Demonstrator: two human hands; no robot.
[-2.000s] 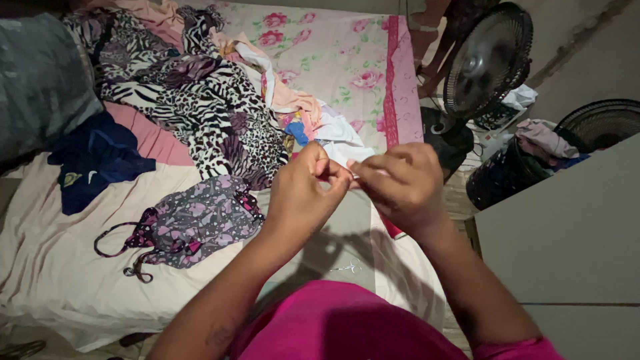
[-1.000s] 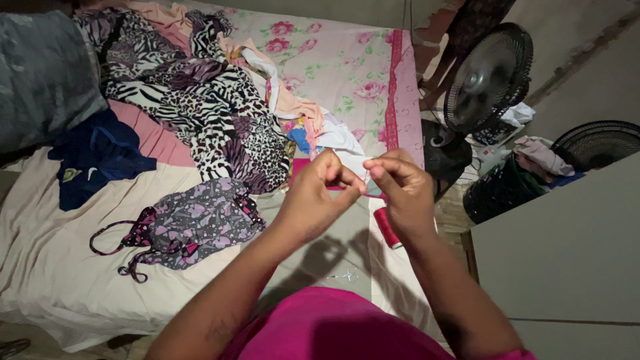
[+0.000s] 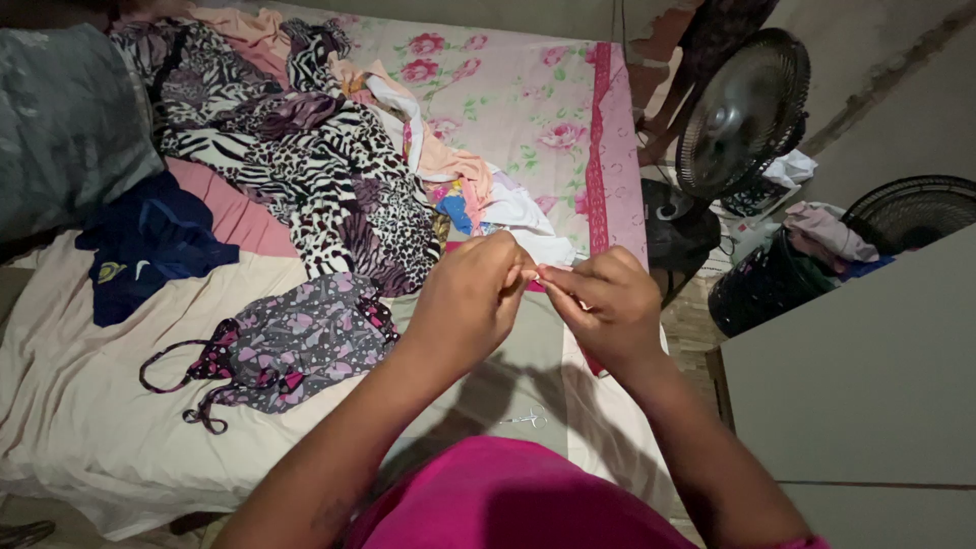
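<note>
My left hand (image 3: 473, 297) and my right hand (image 3: 610, 305) meet at their fingertips above the bed. Both pinch something very small between thumb and finger; it is too small to name. Below my right hand, a red item (image 3: 592, 358), perhaps a spool, lies mostly hidden. A small pair of metal scissors (image 3: 526, 417) rests on the bedding under my forearms. To the left of my left hand lies a grey and pink patterned garment (image 3: 305, 343) with dark straps.
Animal-print fabric (image 3: 328, 160), a navy garment (image 3: 152, 244) and other clothes are heaped on the bed. Floral bedding (image 3: 518, 99) covers its far part. A black fan (image 3: 740, 114), a bin holding cloth (image 3: 770, 282) and a pale cabinet (image 3: 862, 381) stand at right. A person's legs (image 3: 679, 91) show behind the fan.
My hands were slightly apart one second ago and now touch at the fingertips. The red item, more visible one second ago, is now mostly covered by my right hand.
</note>
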